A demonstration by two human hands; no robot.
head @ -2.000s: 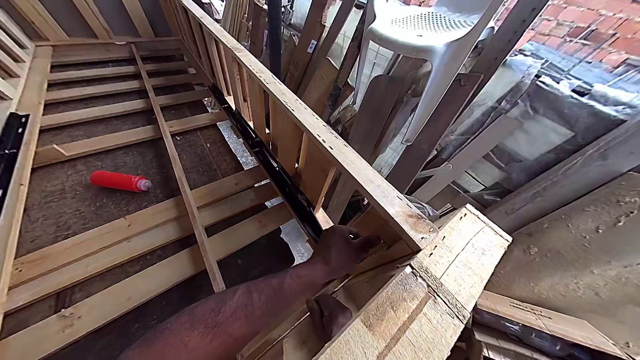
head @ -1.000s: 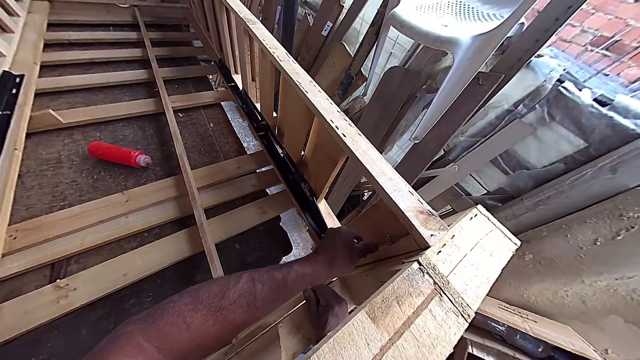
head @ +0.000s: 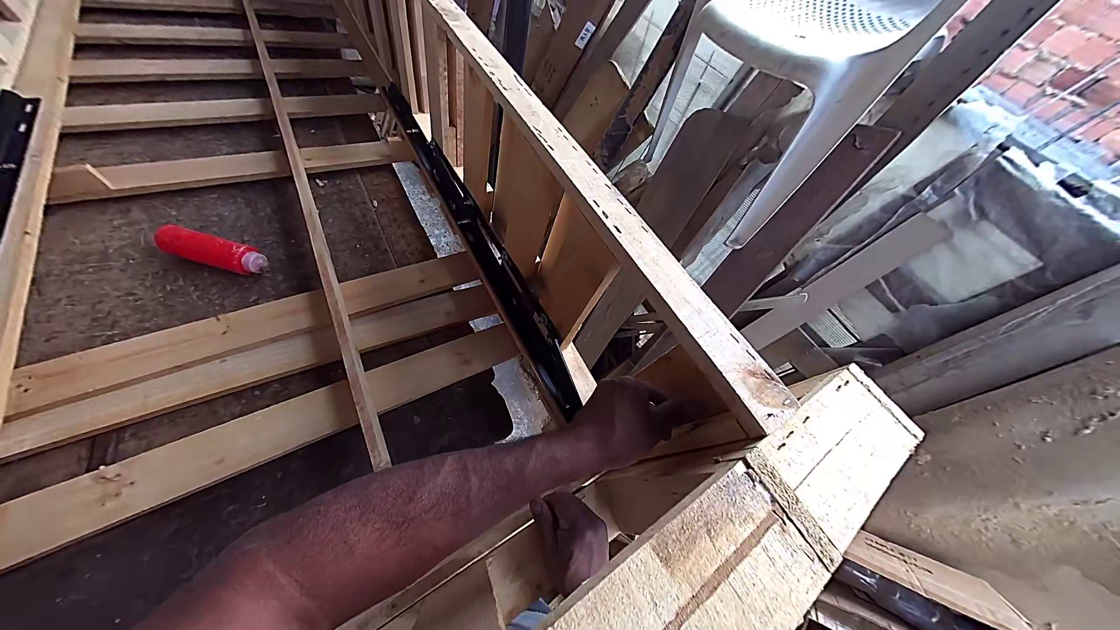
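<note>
My left arm reaches in from the lower left, and my left hand [head: 626, 422] is at the inner corner of a wooden slatted frame [head: 630, 232], against the wood beside the end of a black metal rail [head: 490, 254]. Its fingertips are partly hidden, so a held item cannot be made out. Below it, my right hand [head: 573, 541] is curled between wooden boards, close to the near end panel [head: 691, 560]; its forearm is hidden and whatever it may grip does not show. A red plastic bottle [head: 210, 249] with a pale tip lies on the dark base panel to the left.
Wooden slats [head: 219, 350] cross the base, with a thin lengthwise batten [head: 319, 236] over them. A white plastic chair [head: 818, 79] stands beyond the frame, among leaning boards [head: 700, 175]. Plastic-covered material [head: 971, 254] lies at the right, with a brick wall [head: 1059, 52] behind.
</note>
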